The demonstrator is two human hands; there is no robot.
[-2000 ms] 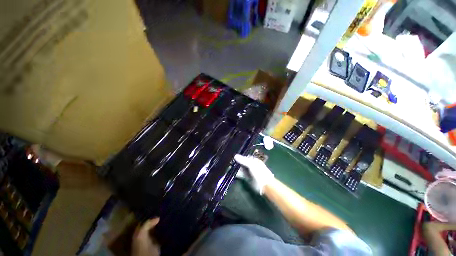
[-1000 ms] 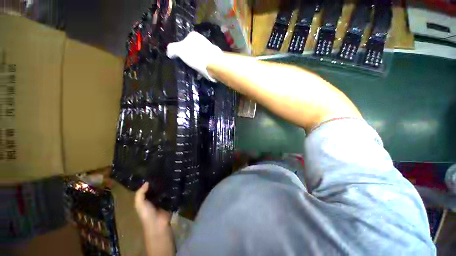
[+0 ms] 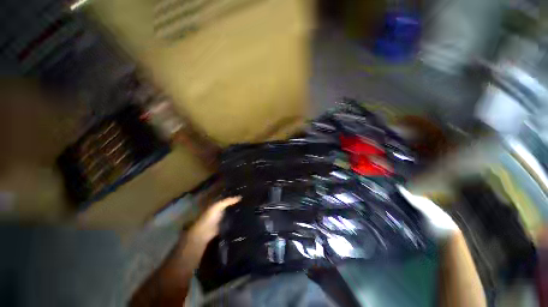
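The view is strongly blurred. A large glossy black blister tray (image 3: 288, 192), perhaps several stacked, lies in front of me. A bright red patch (image 3: 365, 157) shows near its far right part. My left hand (image 3: 211, 220), bare, holds the tray's left edge with the thumb on top and the fingers hidden. My right hand (image 3: 428, 211), in a white glove, is at the tray's right edge. Its fingers are blurred, and their hold cannot be made out.
A tall brown cardboard flap (image 3: 240, 66) stands behind the tray. A dark tray with tan rows (image 3: 108, 150) is at the left. A blue stool (image 3: 398, 36) is at the back. Part of the green bench top (image 3: 396, 282) shows at the lower right.
The view has swung left. The black tray now lies across the middle. My gloved hand has moved from its far part to its right edge; my bare hand stays at its left edge.
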